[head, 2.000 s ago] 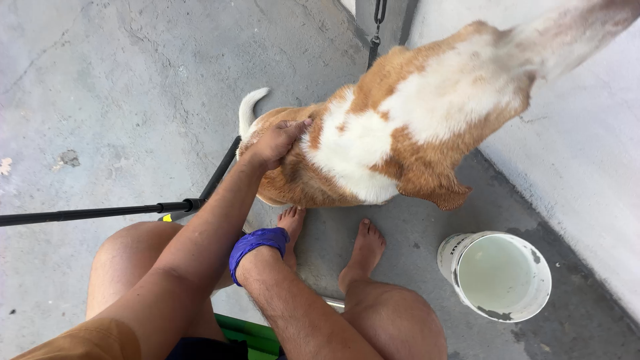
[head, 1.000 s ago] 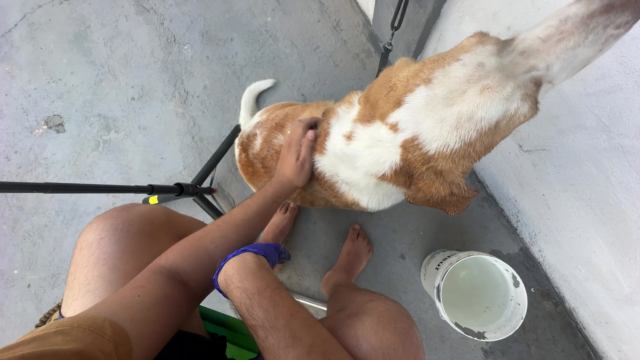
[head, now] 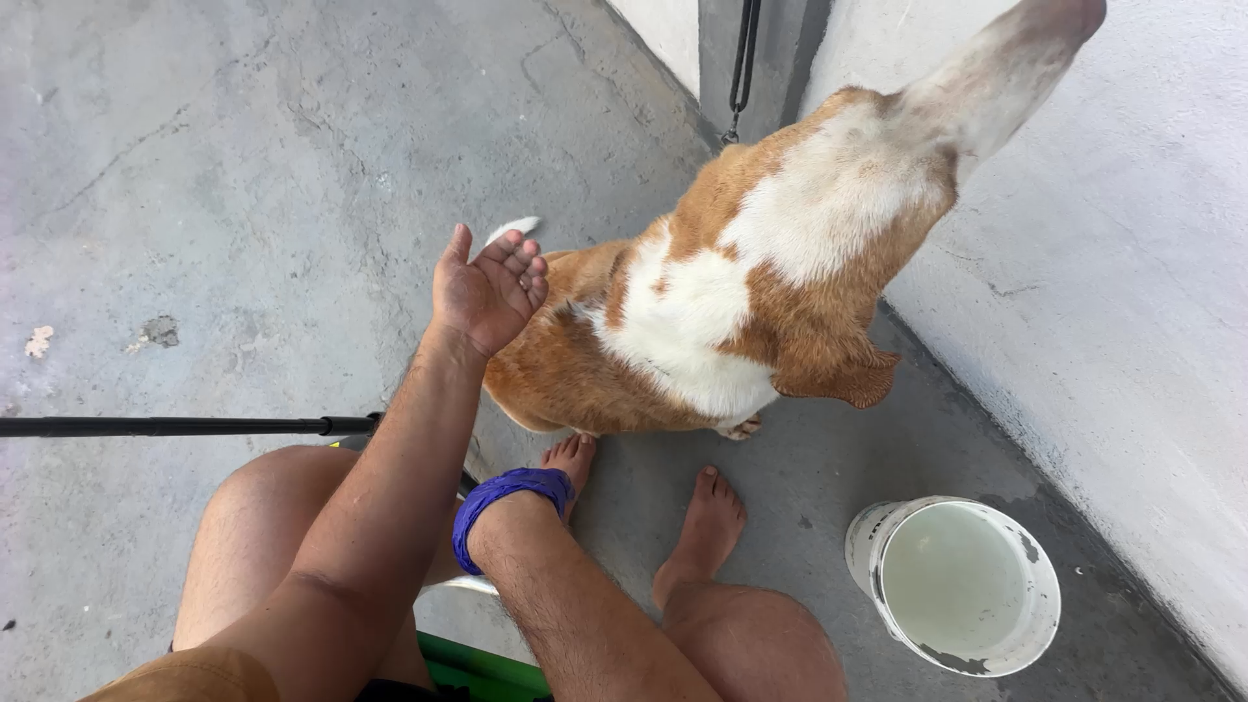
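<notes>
My left hand [head: 492, 292] is palm up with its fingers slightly curled and nothing in it, beside the rump of a brown-and-white dog [head: 682, 322]. The dog sits in front of my bare feet, its muzzle raised toward the top right. A bunched purple glove or wrap [head: 502, 502] circles the wrist of my right arm, which hangs down between my knees. The fingers of my right hand [head: 562, 490] are hidden behind it, so what they hold cannot be seen. A black leash [head: 744, 68] with a metal clip runs up from behind the dog's neck.
A white bucket [head: 960, 585] of cloudy liquid stands on the grey concrete floor [head: 244, 195] at the right, near a white wall [head: 1092, 273]. A black pole [head: 166, 426] crosses from the left edge. Part of a green seat [head: 483, 673] shows beneath me.
My left hand was resting palm down on the dog's back; it has come off to the left and turned palm up. The purple-banded right arm stays between my knees.
</notes>
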